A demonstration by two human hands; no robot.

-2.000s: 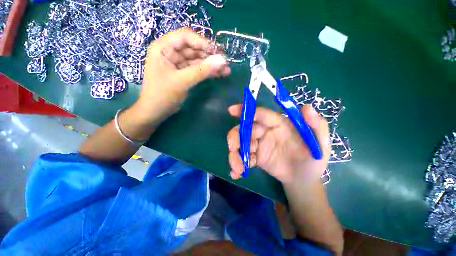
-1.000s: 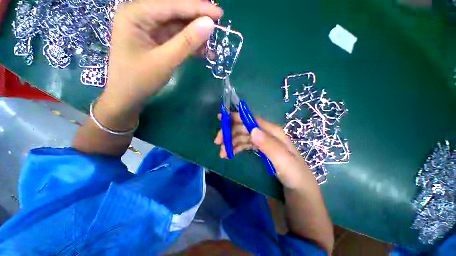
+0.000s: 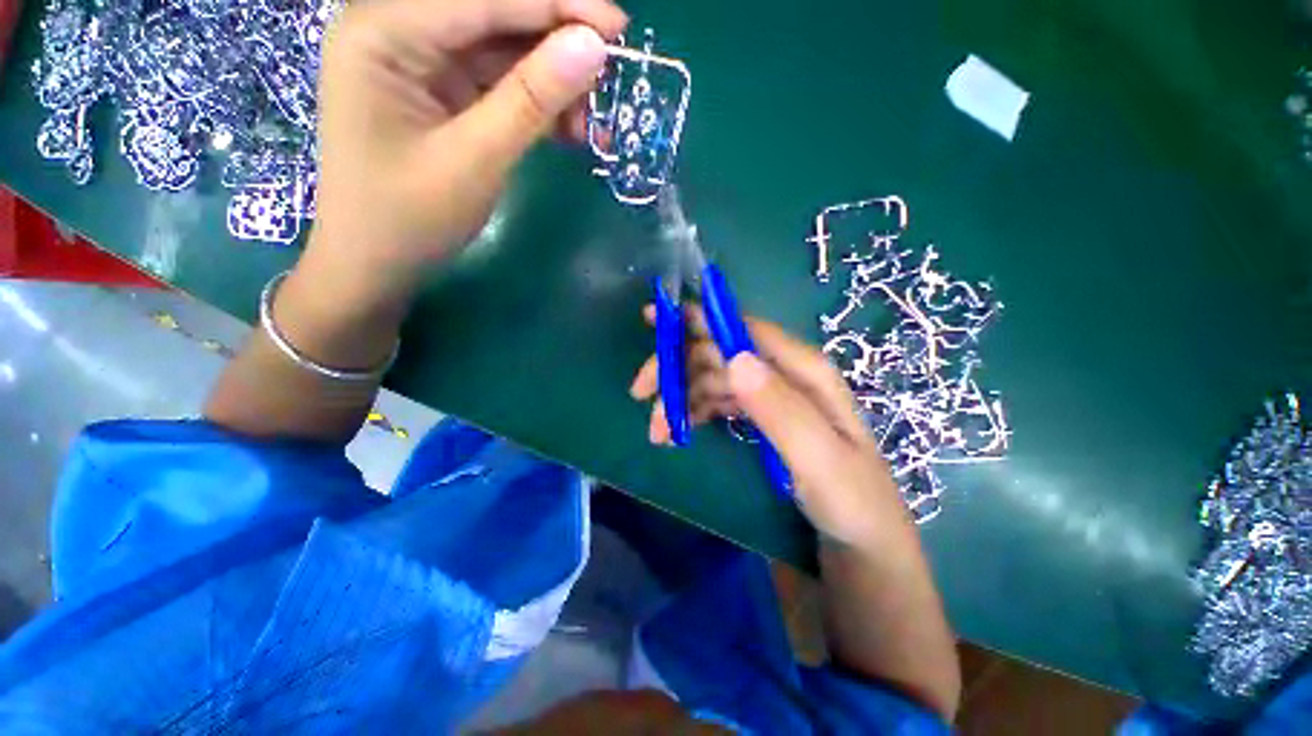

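My left hand (image 3: 432, 158), with a bracelet at the wrist, pinches an uncut part frame (image 3: 642, 124) by its upper left corner, above the bench. The frame is a silver loop with small parts inside. My right hand (image 3: 784, 396) holds side cutters (image 3: 728, 316) with blue handles. Their silver jaws are blurred and point up at the lower right edge of the frame; I cannot tell whether they touch it. Empty runners (image 3: 921, 360) lie in a loose tangled heap just right of my right hand.
A dense heap of uncut frames (image 3: 187, 86) lies at the upper left, partly behind my left hand. A white slip (image 3: 987, 97) lies flat at the upper right. Another silver pile (image 3: 1260, 554) lies at the far right. The green bench (image 3: 1122, 288) has its edge near my blue smock.
Two seconds ago the cutters were wide open at a flatter-held frame. Since then my left hand has moved up and left, the frame has turned upright, and the cutters have narrowed and moved lower.
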